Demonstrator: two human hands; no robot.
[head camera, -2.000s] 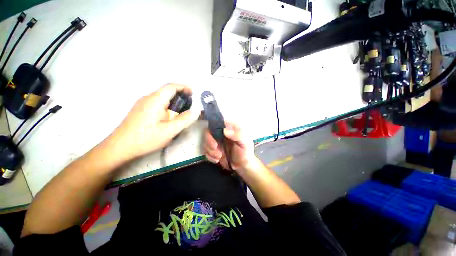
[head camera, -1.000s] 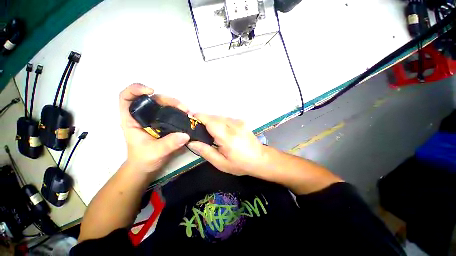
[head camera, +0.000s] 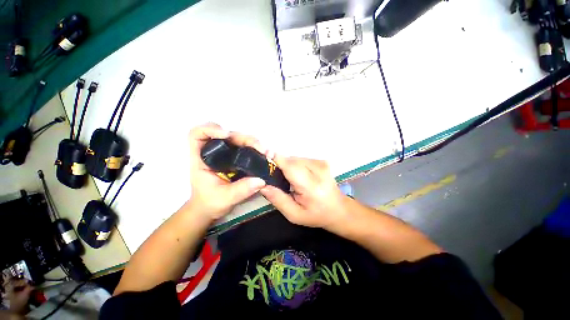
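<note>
My left hand (head camera: 215, 187) and my right hand (head camera: 309, 190) together hold a black housing (head camera: 247, 164) with yellow-orange markings, above the bench near its front edge. My left hand grips its left end and my right hand its right end. Fingers cover parts of the housing, and no cable lead of it can be made out. The black electric screwdriver (head camera: 403, 15) lies at the top, right of the screw feeder (head camera: 334, 37), and is cut off by the frame's edge.
Several black housings with leads lie at the left, one here (head camera: 107, 153). More are piled at the far right (head camera: 550, 47). A black cord (head camera: 390, 106) runs from the feeder to the green bench edge. Another person's hand (head camera: 17, 294) shows at bottom left.
Compared with two seconds ago, my right hand has let go of the screwdriver and now holds the housing with my left. Since one second ago the view has shifted; the two-handed hold is much the same.
</note>
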